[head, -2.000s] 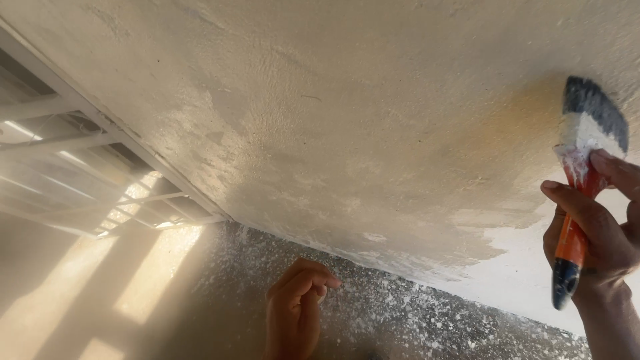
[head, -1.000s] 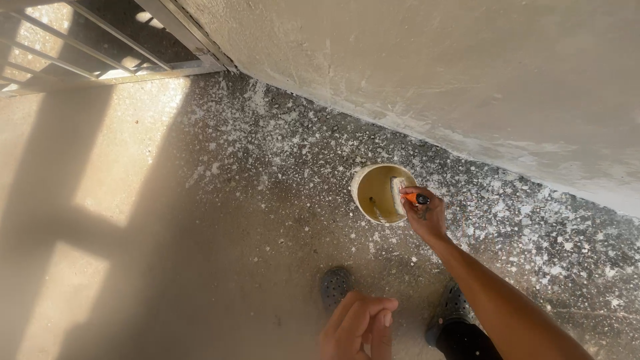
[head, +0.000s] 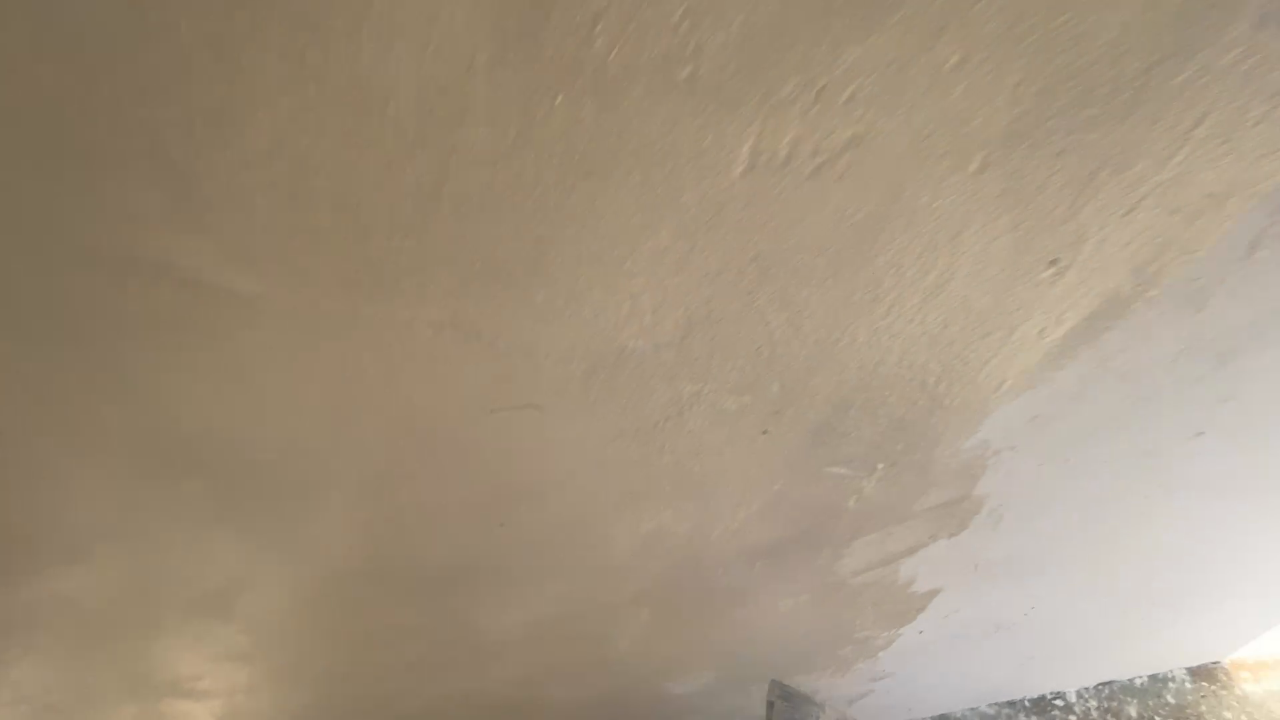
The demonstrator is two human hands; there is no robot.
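Observation:
A wall (head: 600, 300) fills nearly the whole view, its larger part coated in beige-brown and looking damp, with rough ridges toward the upper right. To the right lies a whitish area (head: 1120, 500), meeting the brown coat along a jagged edge. The dark bristle tip of a paintbrush (head: 790, 703) just shows at the bottom edge, close to that boundary; its handle is out of frame. Neither my left hand nor my right hand appears, so what they hold is hidden.
At the bottom right, a strip of dark floor (head: 1130, 695) spattered with white flecks runs along the foot of the wall. A bright patch touches the right edge beside it.
The view has swung from the floor up to the wall. The bucket, both hands and the feet have left the frame; the brush, at the bucket a second ago, is now low by the wall.

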